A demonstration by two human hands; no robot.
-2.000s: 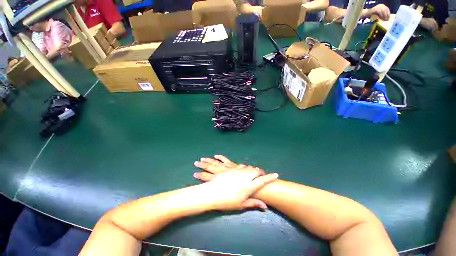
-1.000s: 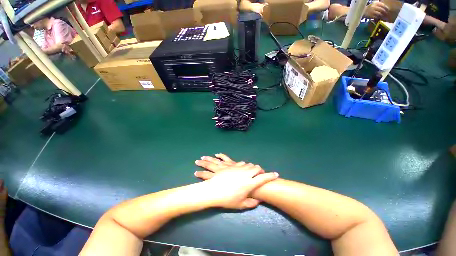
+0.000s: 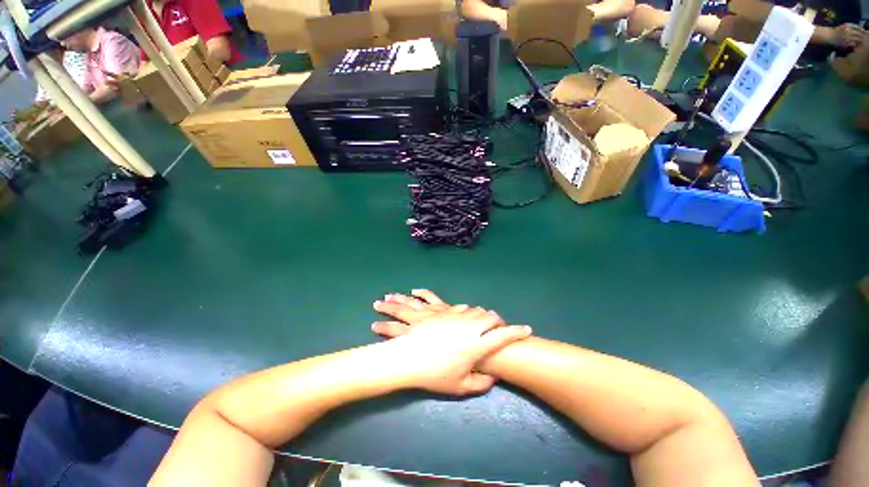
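Note:
My left hand (image 3: 455, 350) lies across my right wrist on the green bench (image 3: 286, 276), its fingers over the wrist, holding no object. My right hand (image 3: 412, 309) lies flat under it, fingers pointing left and slightly spread, empty; its back is partly hidden. A cable bundle pile (image 3: 450, 195), black with shiny tips, lies mid-bench beyond my hands, touched by neither.
Behind the pile stand a black device carton (image 3: 367, 109), brown carton (image 3: 250, 124) and black cylinder (image 3: 475, 71). Right are an open carton (image 3: 598, 143), blue parts bin (image 3: 700, 200) and power strip (image 3: 762, 71). A black heap (image 3: 116, 209) lies left. People sit opposite.
My hands stay crossed in the same place. Across the bench, people's hands and brown boxes have shifted slightly. Something skin-coloured at the far left edge has gone from view.

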